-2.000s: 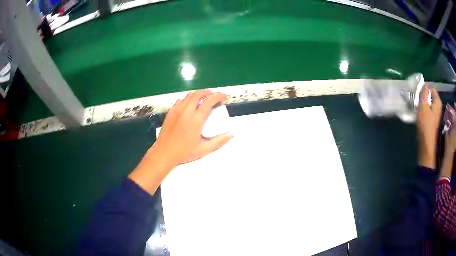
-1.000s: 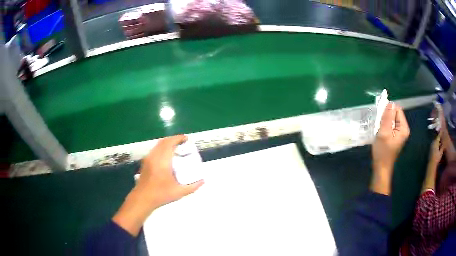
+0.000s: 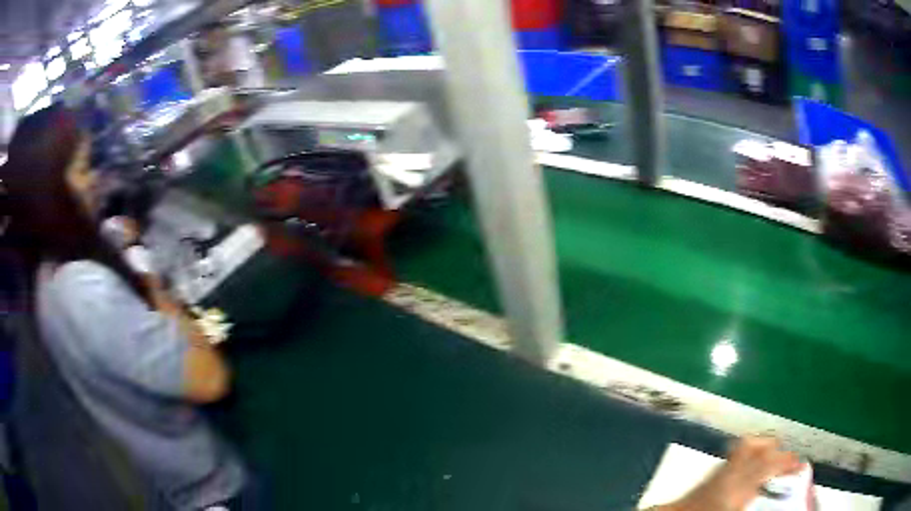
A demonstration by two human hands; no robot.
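My left hand (image 3: 744, 477) is at the bottom right, cut off by the lower edge. It is closed around a small white block (image 3: 796, 489) that looks like a power adapter. The block is blurred and partly hidden by my fingers. Under the hand lies a white sheet (image 3: 677, 473), of which only the far part shows. My right hand is out of the picture.
A person in a grey shirt (image 3: 120, 349) sits at the left by the dark green bench (image 3: 400, 419). A pale metal post (image 3: 504, 200) stands at the belt rail (image 3: 639, 389). Beyond the green conveyor (image 3: 639, 259) are bagged parts (image 3: 864, 190) and blue bins.
The view has swung left and up, bringing in the seated person. My left hand still holds the white block, now at the lower right. My right hand and the clear bag have left the picture.
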